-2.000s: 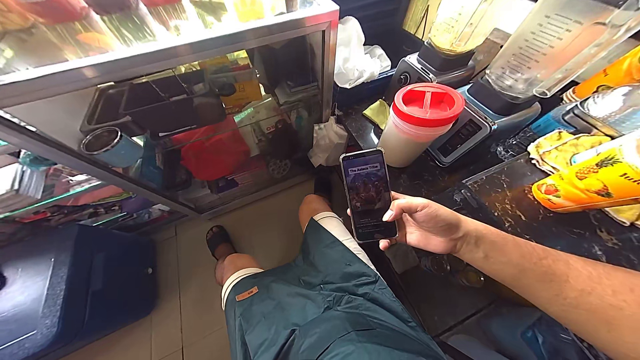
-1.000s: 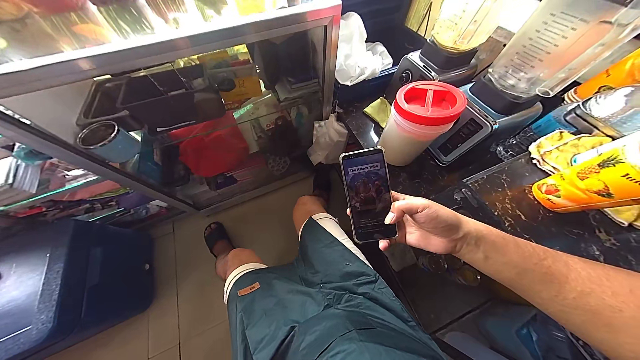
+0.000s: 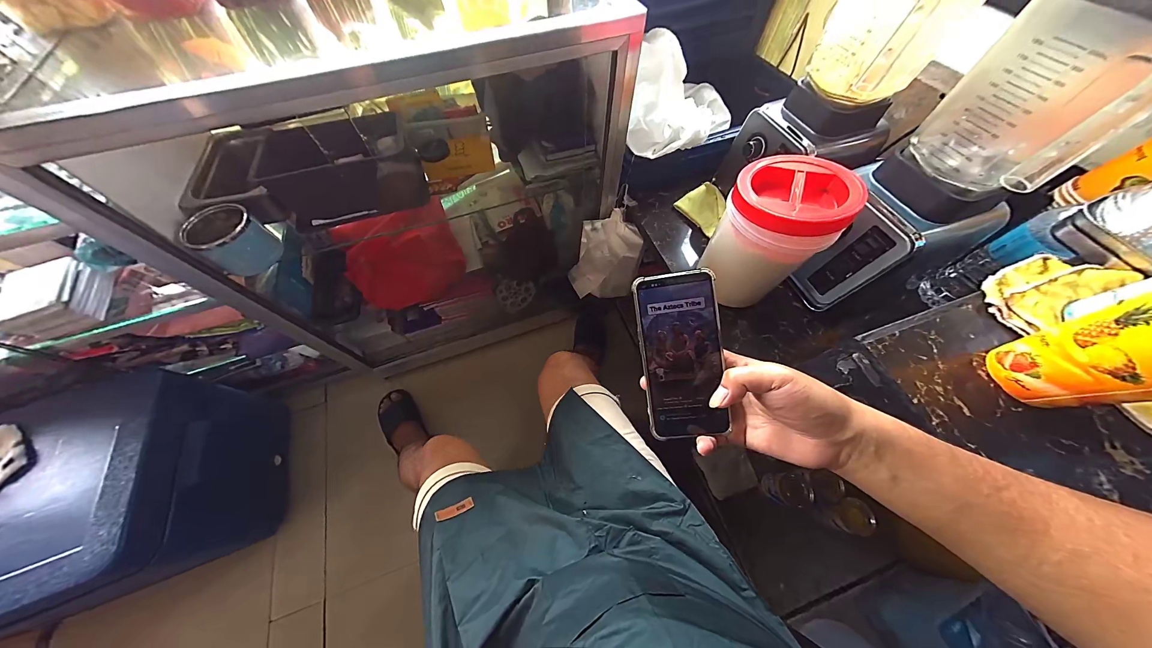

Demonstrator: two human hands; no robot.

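My right hand [image 3: 778,409] holds a smartphone [image 3: 682,355] upright in a clear case, with the thumb at the lower right of its lit screen. The screen shows a picture with a caption above it. Just behind the phone, a plastic container with a red lid [image 3: 797,196] and pale contents stands on the dark marbled counter [image 3: 864,346]. My right forearm comes in from the right edge, over the counter's side. My left hand is out of view.
Two blenders [image 3: 846,135] [image 3: 945,198] stand behind the container. Yellow fruit-print cups [image 3: 1080,355] lie beside a cloth [image 3: 1044,292] at right. A metal-framed glass cabinet [image 3: 468,81] stands ahead, a blue cooler box [image 3: 180,468] on the left. My legs are between them.
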